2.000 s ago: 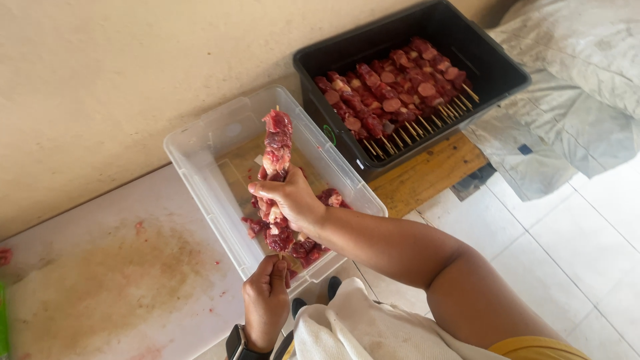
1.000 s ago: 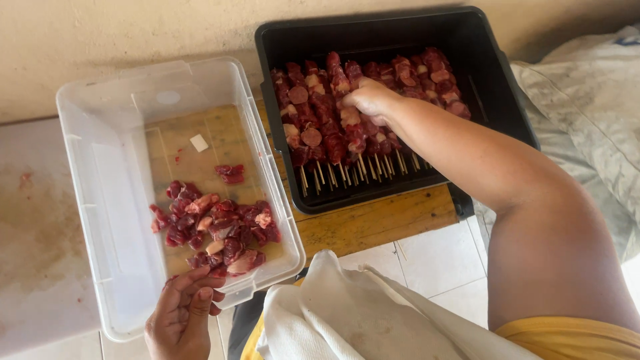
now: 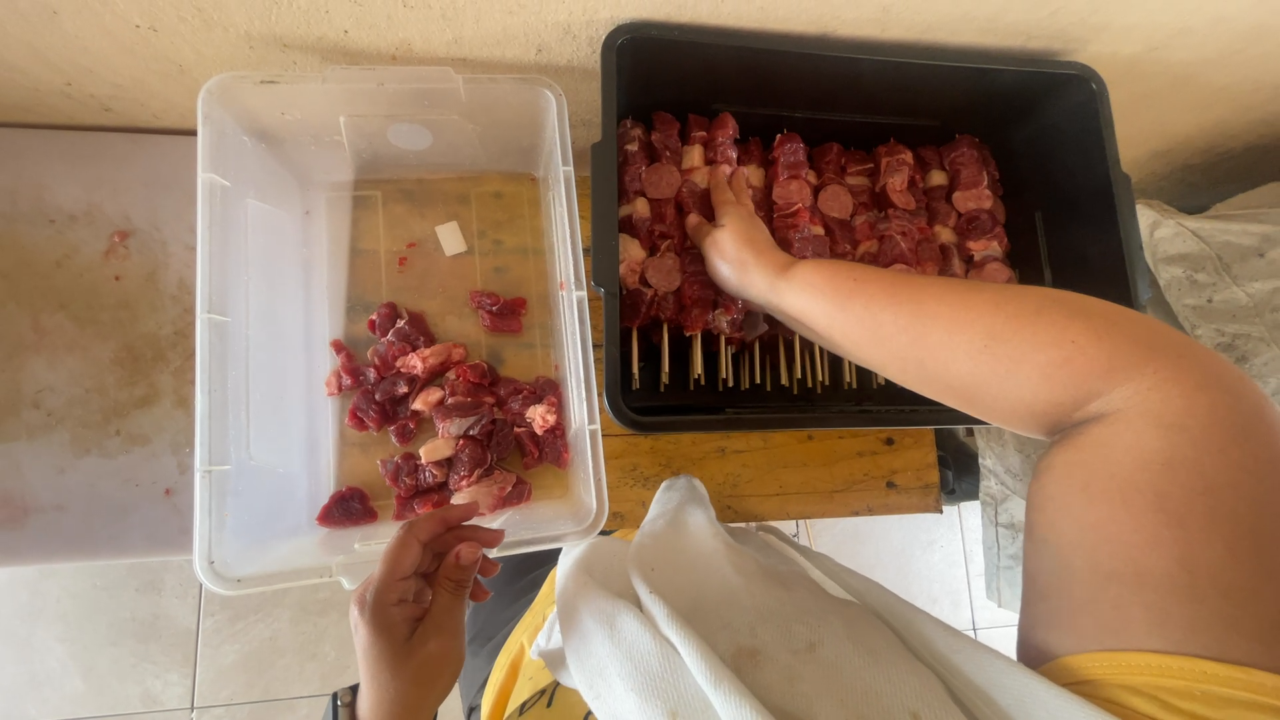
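Note:
My right hand [image 3: 738, 240] rests on raw meat skewers [image 3: 800, 215] lined up in a black plastic tub [image 3: 860, 408], its fingers spread over the meat. Sausage slices and pale chunks show among the red pieces, and the bare wooden stick ends point toward me. My left hand [image 3: 425, 590] is at the near rim of a clear plastic bin [image 3: 583, 400], fingers loosely curled, with nothing seen in it. Loose raw meat chunks [image 3: 465, 415] lie in the near part of that bin, and a small white piece [image 3: 451, 238] lies farther back.
Both containers stand on a wooden bench [image 3: 780, 470] against a plastered wall [image 3: 400, 35]. A stained white board [image 3: 90, 350] is at the left. Light-coloured cloth [image 3: 1215, 260] lies right of the tub. A white cloth [image 3: 740, 620] covers my front, above tiled floor.
Two seconds ago both hands held a meat skewer over the clear bin. My right hand has since moved to the skewers in the black tub, and my left hand has let go. The view has shifted.

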